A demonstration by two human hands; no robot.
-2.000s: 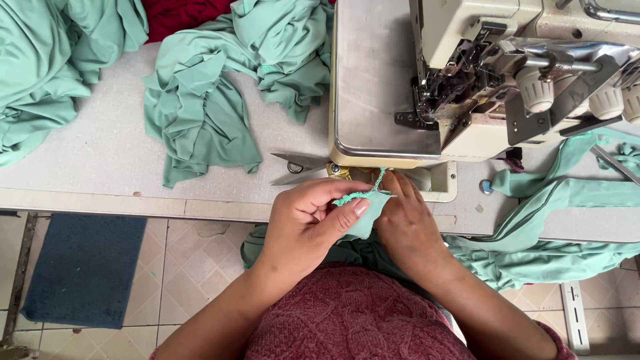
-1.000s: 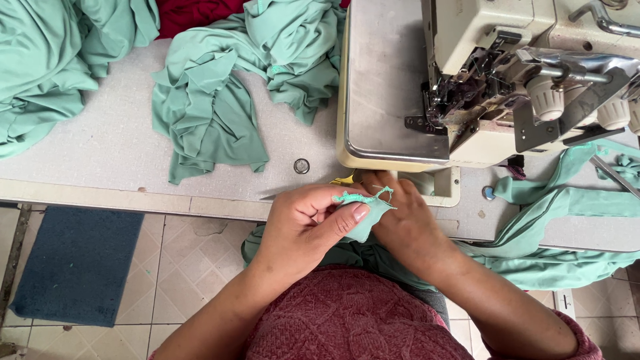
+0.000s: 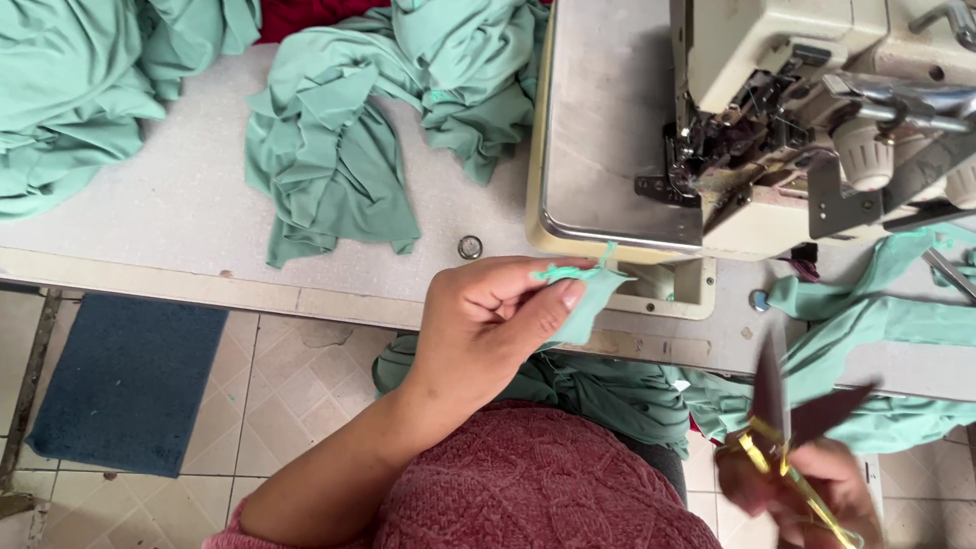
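Note:
My left hand (image 3: 488, 335) pinches a small piece of mint-green fabric (image 3: 587, 309) with a brighter green stitched edge, between thumb and fingers, just in front of the serger's cloth plate (image 3: 610, 152). A short thread tail stands up from its edge. Low on the right, my right hand (image 3: 808, 488) holds gold-handled fabric scissors (image 3: 779, 442), blurred, with the blades spread apart and pointing up. Green fabric (image 3: 610, 404) hangs below the table edge, between the table and my lap.
The overlock machine's head (image 3: 785, 130) fills the upper right. Crumpled green fabric (image 3: 335, 152) and a larger green pile (image 3: 69, 99) lie on the sewing table (image 3: 191, 198). A small round metal object (image 3: 470, 247) rests near its front edge. Green strips (image 3: 877, 320) lie at right.
My right hand has moved away from the left, down and to the right, and now holds the scissors. Two seconds ago scissors lay by the machine's corner. My left hand keeps its pinch.

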